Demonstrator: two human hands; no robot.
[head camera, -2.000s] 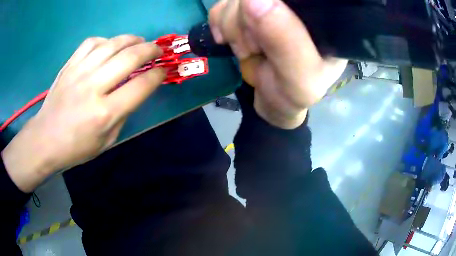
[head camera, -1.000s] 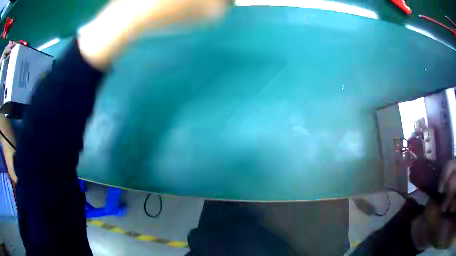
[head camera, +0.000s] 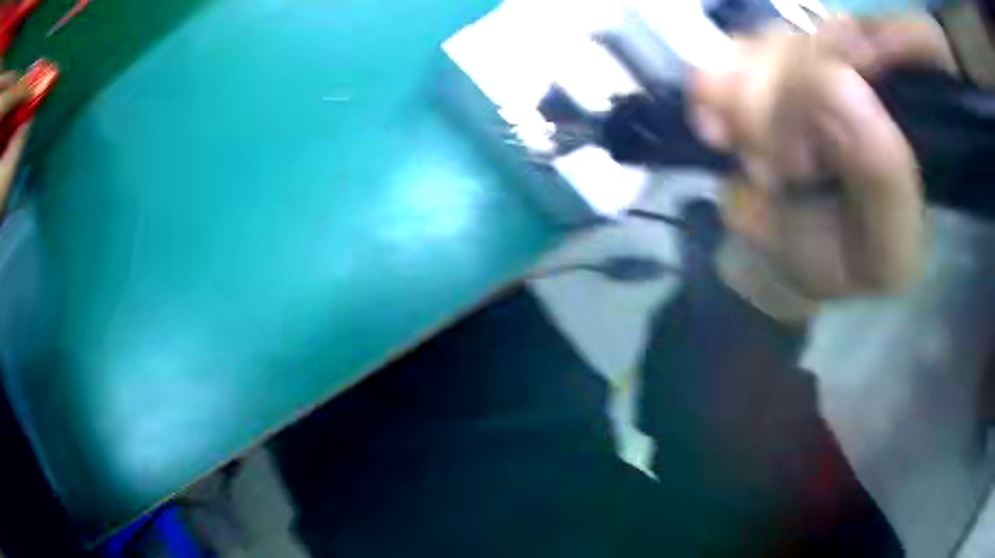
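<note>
My right hand (head camera: 818, 164) is blurred at the upper right, closed around the black electric screwdriver (head camera: 938, 131). Its ribbed black nose (head camera: 655, 129) points left, at the metal parts on the front of the grey-white screw feeder (head camera: 589, 60). I cannot tell whether the bit touches the feeder. My left hand (head camera: 11, 109) is cut off by the left edge. Its fingers are on a red plastic connector housing (head camera: 36, 89); most of this hand is hidden.
The green mat (head camera: 273, 196) covers the table, whose front edge runs diagonally. More red pieces (head camera: 68, 15) lie at the top left corner. A black cable with an inline block (head camera: 636, 267) hangs beyond the table edge. Yellow floor tape shows below.
The view has swung to the right, so the feeder is now at upper centre. My left hand has moved from the far side of the table onto a red housing. The screwdriver is now clearly seen at the feeder.
</note>
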